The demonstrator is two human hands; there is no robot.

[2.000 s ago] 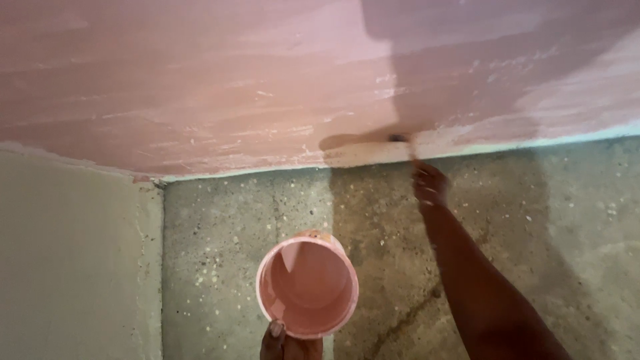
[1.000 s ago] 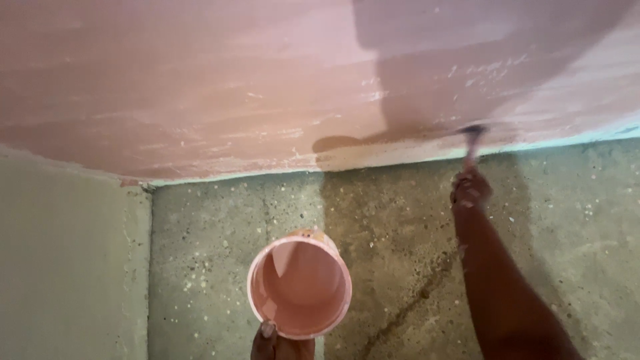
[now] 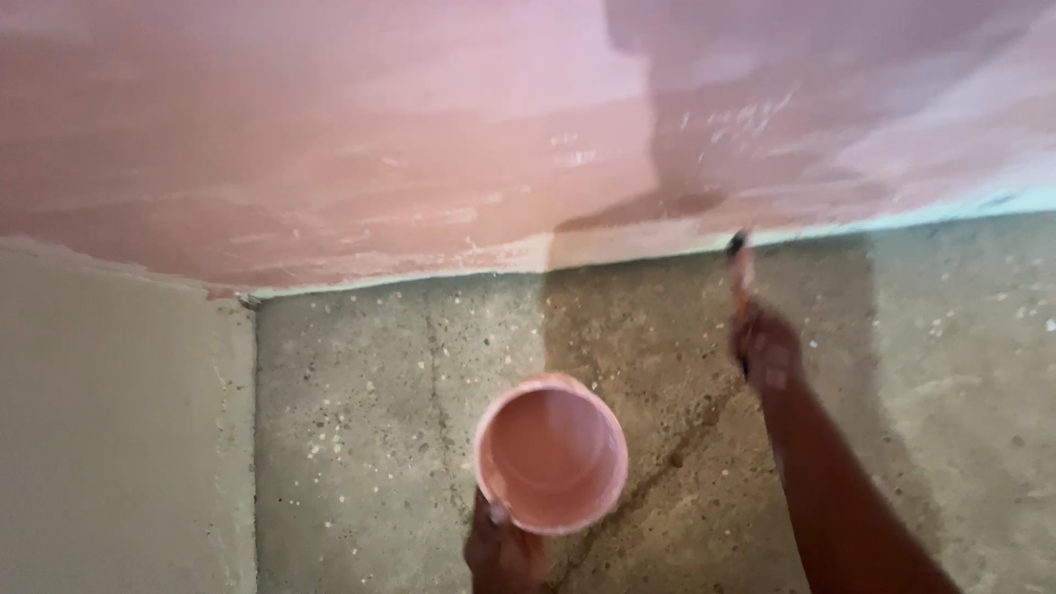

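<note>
My left hand [image 3: 505, 544] grips the lower rim of a round tub [image 3: 487, 445], its thumb over the edge. Pink paint [image 3: 544, 445] shows inside the tub. My right hand [image 3: 767, 346], blurred, is closed around the handle of a paintbrush [image 3: 741, 268]. The brush's dark bristles are at the lower edge of the pink-painted wall [image 3: 462, 124], where it meets the floor; whether they touch it cannot be told. A pale strip [image 3: 932, 216] runs along the wall's foot.
A speckled, cracked concrete floor [image 3: 355, 412] lies below, spotted with paint. An unpainted-looking beige wall [image 3: 115, 412] meets the pink one in a corner at the left. A shadow falls over the pink wall and the floor.
Along the wall's foot, my right hand with the brush first moved right; now the bristles sit lower, at the floor line. My left hand still holds the tub.
</note>
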